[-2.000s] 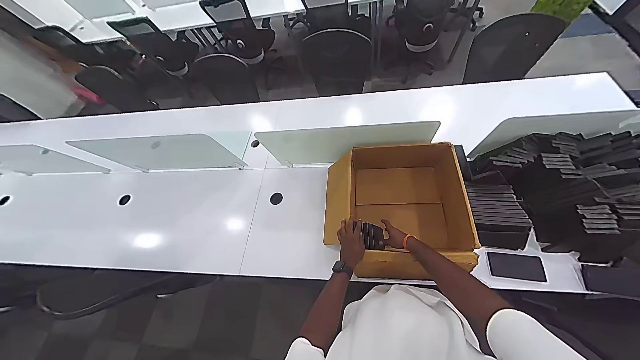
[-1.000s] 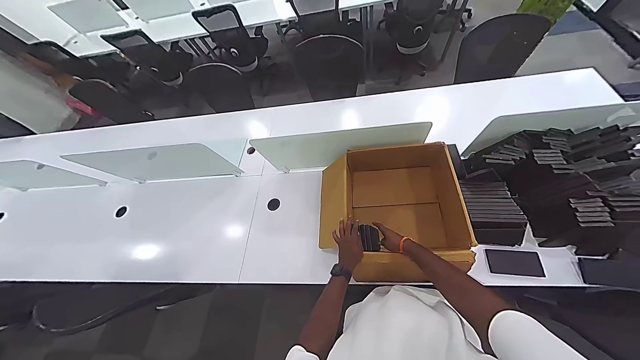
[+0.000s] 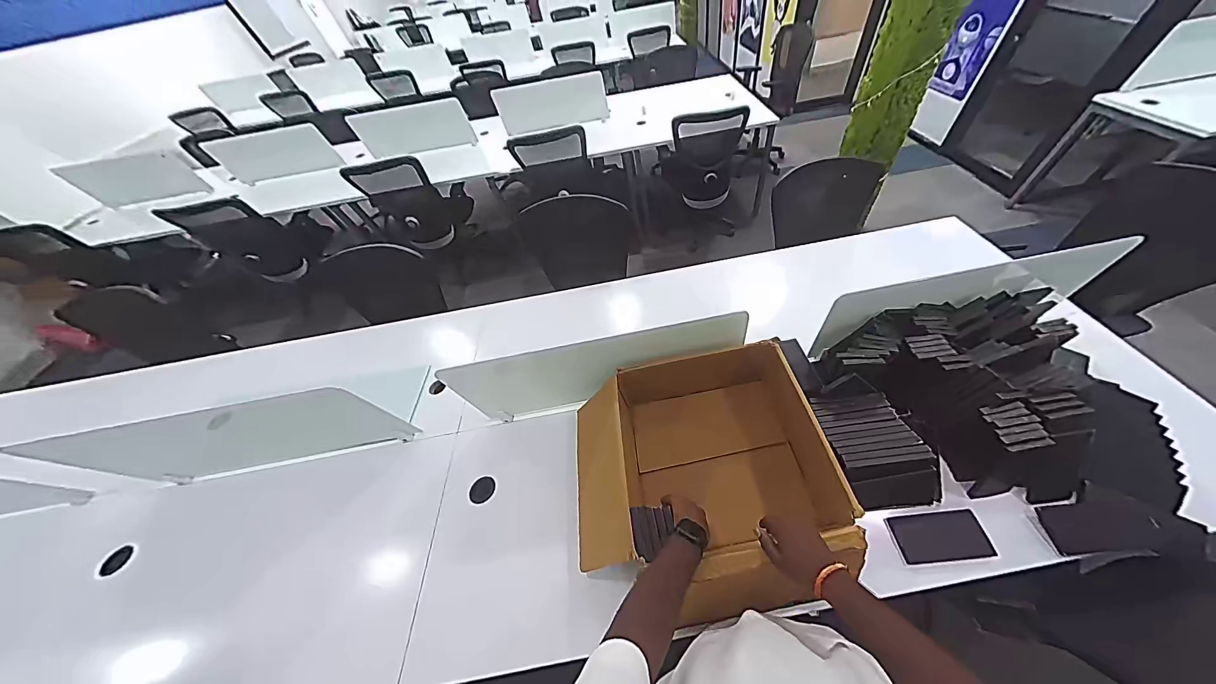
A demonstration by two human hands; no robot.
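Observation:
An open cardboard box (image 3: 712, 465) stands on the white desk, its left flap folded outward. Inside its near left corner is a row of thin dark boxes (image 3: 652, 532), upright side by side. My left hand (image 3: 686, 513), with a dark watch at the wrist, is against the right side of that row; its fingertips are partly hidden. My right hand (image 3: 779, 540), with an orange band at the wrist, is over the box's near right part, fingers curled, with nothing visible in it.
Right of the box are a row of dark flat boxes (image 3: 879, 451), a large pile of similar ones (image 3: 1007, 399) and a single dark flat item (image 3: 940, 537). A frosted divider (image 3: 598, 366) rises behind the box. Round cable holes (image 3: 483, 490) dot the desk.
Both hands held the dark boxes at the cardboard box's near left edge; now the row is down inside the corner and my right hand has come away to the right. The view has tilted up.

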